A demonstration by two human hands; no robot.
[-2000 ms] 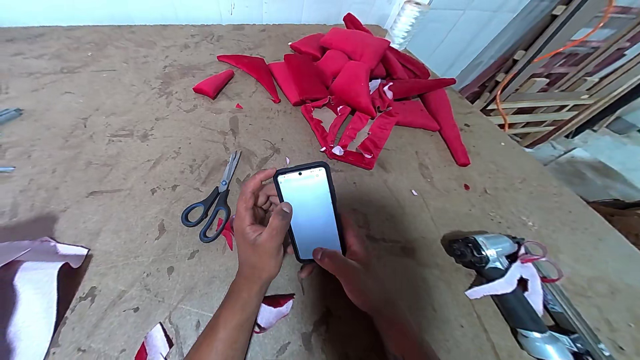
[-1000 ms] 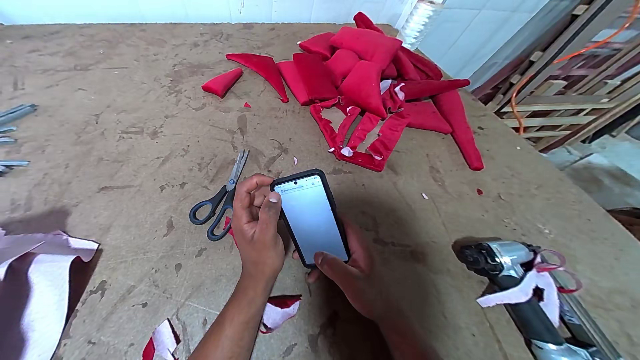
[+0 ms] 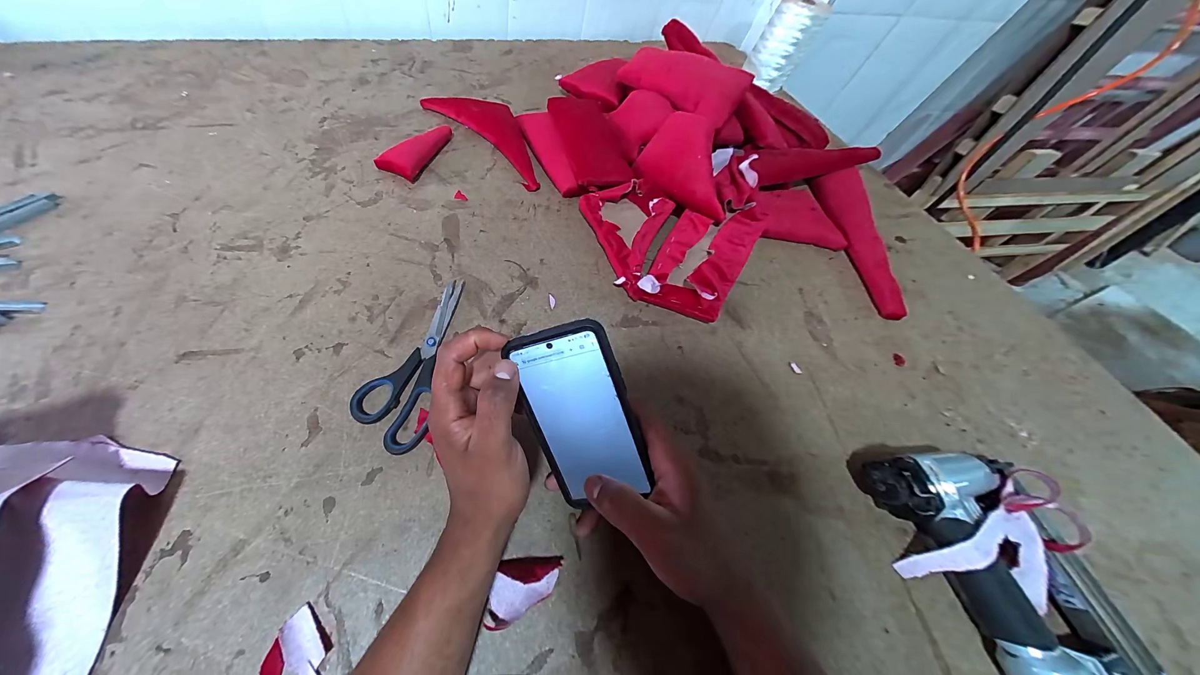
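A smartphone in a dark case (image 3: pixel 583 412), its screen lit and mostly pale, is held between my two hands above the table. My left hand (image 3: pixel 480 422) grips its upper left edge, thumb along the side. My right hand (image 3: pixel 656 516) holds the lower right corner, with the thumb over the bottom of the screen. Black-handled scissors (image 3: pixel 412 375) lie just left of my left hand, blades pointing away. Beyond the phone is a pile of stuffed red fabric pieces (image 3: pixel 684 122), with a red fabric strip frame (image 3: pixel 689 267) at its near side.
A pneumatic staple gun (image 3: pixel 966 534) with a white fabric scrap over it lies at the right. Pale fabric (image 3: pixel 75 544) is at the left edge, below metal staple strips (image 3: pixel 28 211). Fabric scraps (image 3: pixel 523 589) lie near my forearms. A wooden rack (image 3: pixel 1059 197) stands beyond the table.
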